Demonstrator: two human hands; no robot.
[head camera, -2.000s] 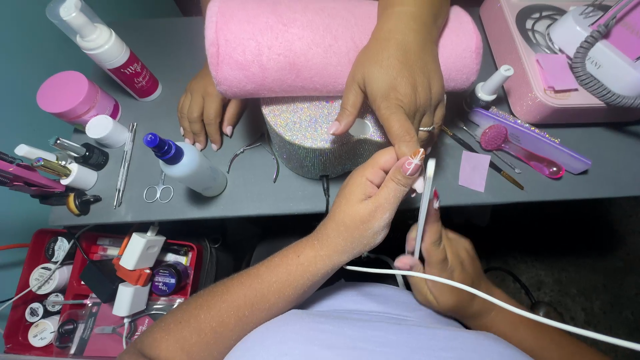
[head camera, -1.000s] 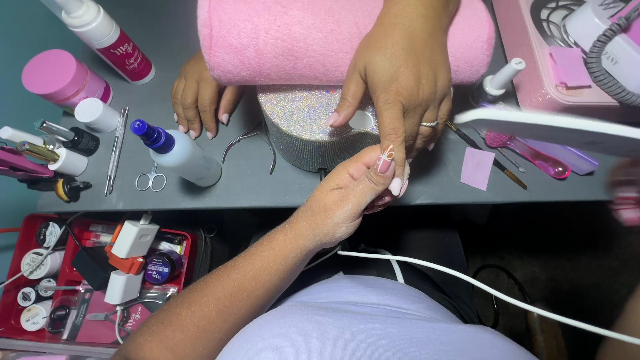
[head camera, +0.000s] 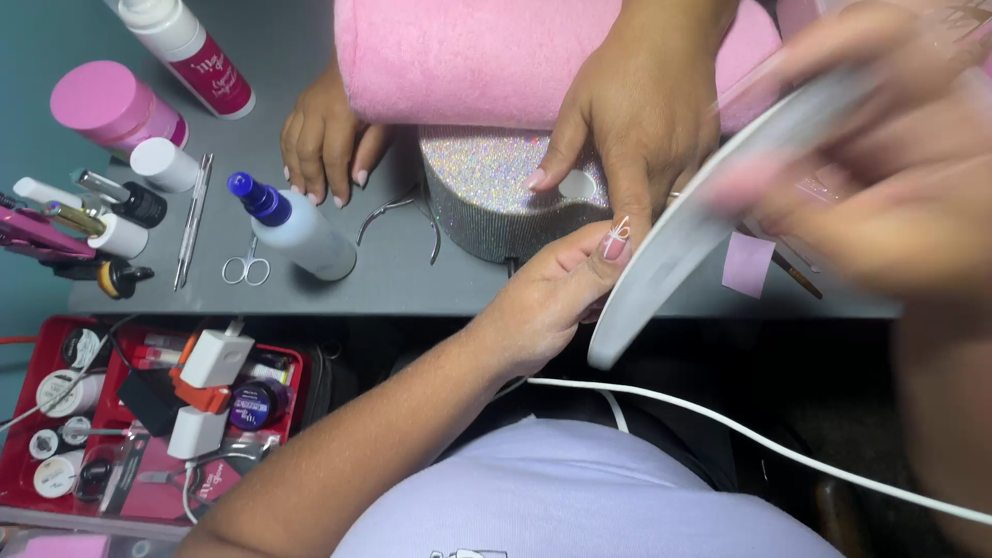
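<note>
My left hand (head camera: 562, 291) is closed around a finger of the other person's hand (head camera: 647, 116), whose wrist rests over a pink towel roll (head camera: 480, 62). My right hand (head camera: 876, 155), blurred by motion, grips a grey-white nail file (head camera: 666, 263); its lower end lies beside my left fingertips, and whether it touches the nail is hidden. Behind them stands a glittery nail lamp (head camera: 496, 186). The person's other hand (head camera: 325, 139) lies on the grey table, left of the lamp. Metal nippers (head camera: 434, 232) lie near it.
A spray bottle (head camera: 306, 236), small scissors (head camera: 246, 269) and metal tools (head camera: 194, 221) are on the table's left, by polish bottles and jars. A red tray (head camera: 35, 395) holds jars and chargers below. A white cable (head camera: 744, 442) crosses by my lap. A pink square (head camera: 748, 263) lies right.
My right hand was at the finger with the file two seconds ago, then mostly out of view at the right edge. Now it is back beside my left hand with the file. My left hand keeps its hold.
</note>
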